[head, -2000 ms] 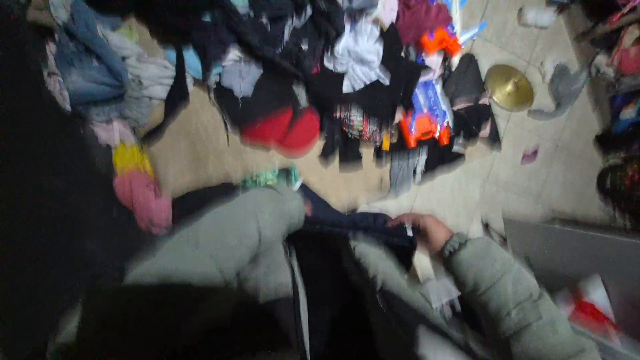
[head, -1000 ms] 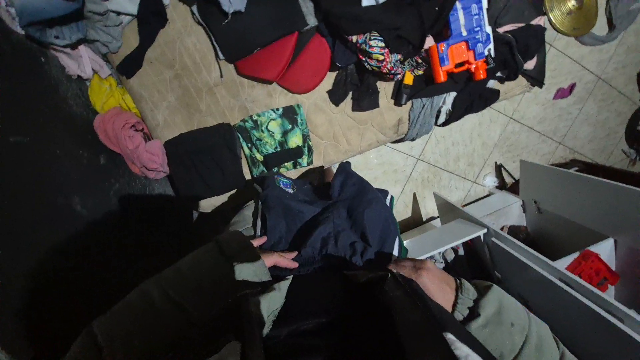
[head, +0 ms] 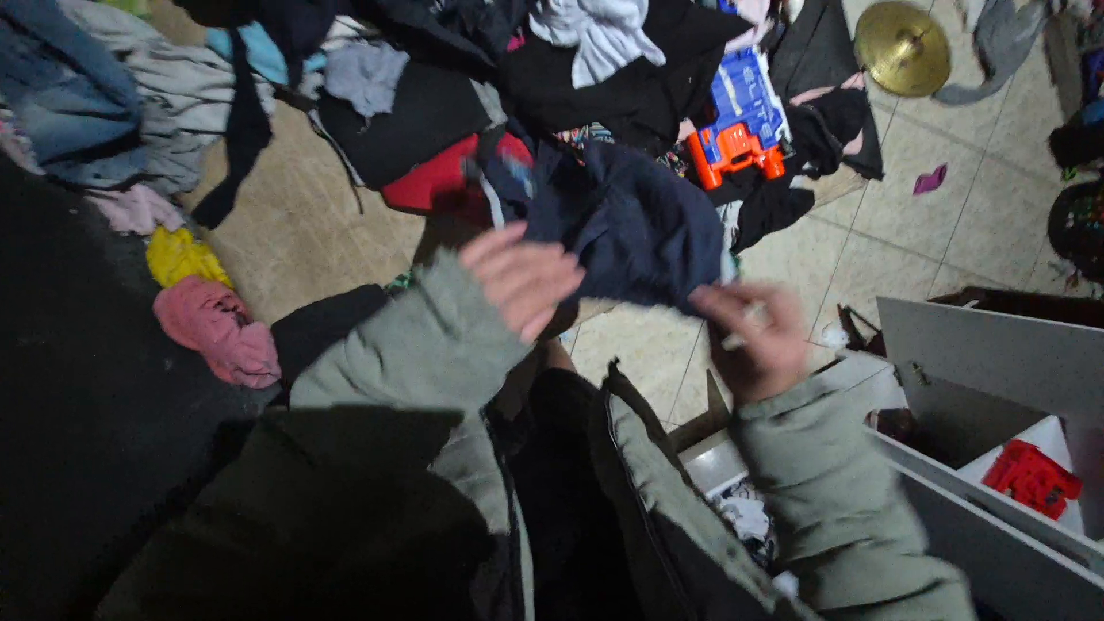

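Note:
A dark navy garment [head: 634,224] is stretched out ahead of me, over the near edge of the clothes pile. My right hand [head: 759,332], blurred, pinches its lower right corner. My left hand [head: 526,280] lies at its lower left with fingers extended; blur hides whether it grips the cloth. A red piece [head: 431,185] and black clothes [head: 414,116] are beyond the garment on the left. At its upper right is a blue and orange toy blaster [head: 742,116].
A brass cymbal [head: 902,49] rests on the tiled floor at upper right. Open grey drawers [head: 983,388] stand at lower right, one with a red object [head: 1031,479]. Pink cloth [head: 216,332] and yellow cloth [head: 185,259] lie at left beside a black surface [head: 78,371].
The navy garment has moved forward, from close to my body to over the pile's near edge. Both hands have moved forward with it, and my left hand's fingers are now extended.

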